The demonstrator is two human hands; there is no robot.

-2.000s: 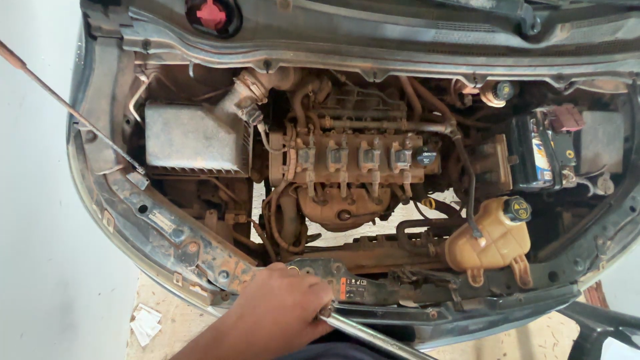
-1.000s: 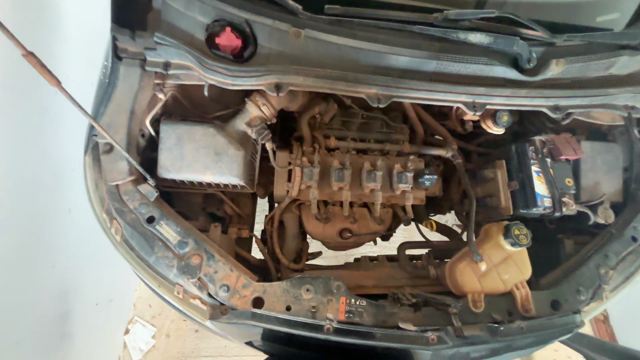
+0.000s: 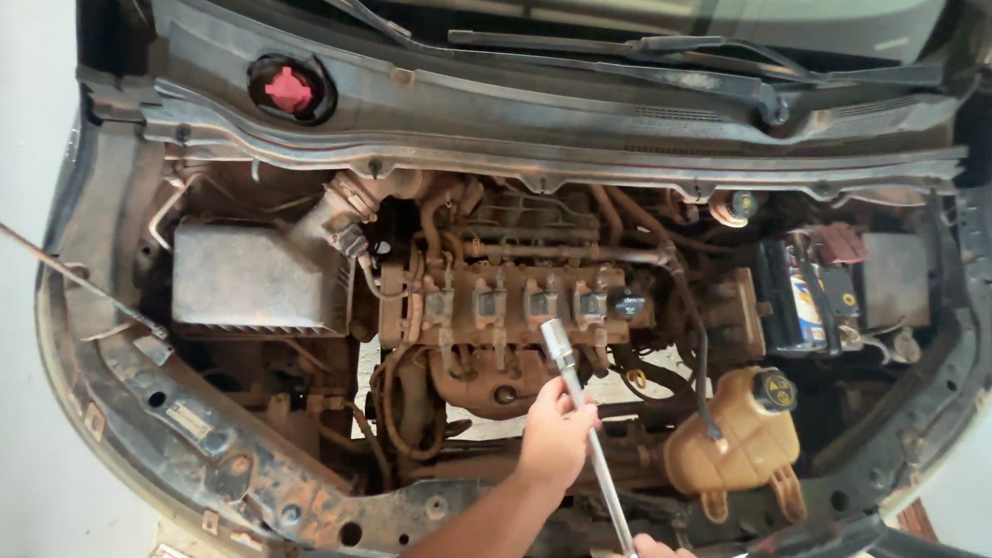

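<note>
A long steel bar (image 3: 608, 484) with a socket (image 3: 555, 339) on its upper end slants over the front of the engine. My left hand (image 3: 554, 434) grips it just below the socket, thumb and fingers around the shaft. At the bottom edge, my right hand (image 3: 655, 547) is at the bar's lower part; only some fingers show, and the bar's lower end is out of view. Behind the socket is the dusty engine cover (image 3: 511, 310) with a row of several ignition coils (image 3: 541, 304). The black oil filler cap (image 3: 629, 302) is to their right.
An air filter box (image 3: 252, 279) is at the left, a battery (image 3: 802, 291) at the right. The coolant tank (image 3: 736, 434) stands front right. A thin prop rod (image 3: 85, 283) crosses the left side. The front crossmember (image 3: 434, 508) runs along the near edge.
Both hands and the socketed bar have come into view over the engine; one second ago no hand was visible. Two seconds ago a hand held a metal bar at the near edge.
</note>
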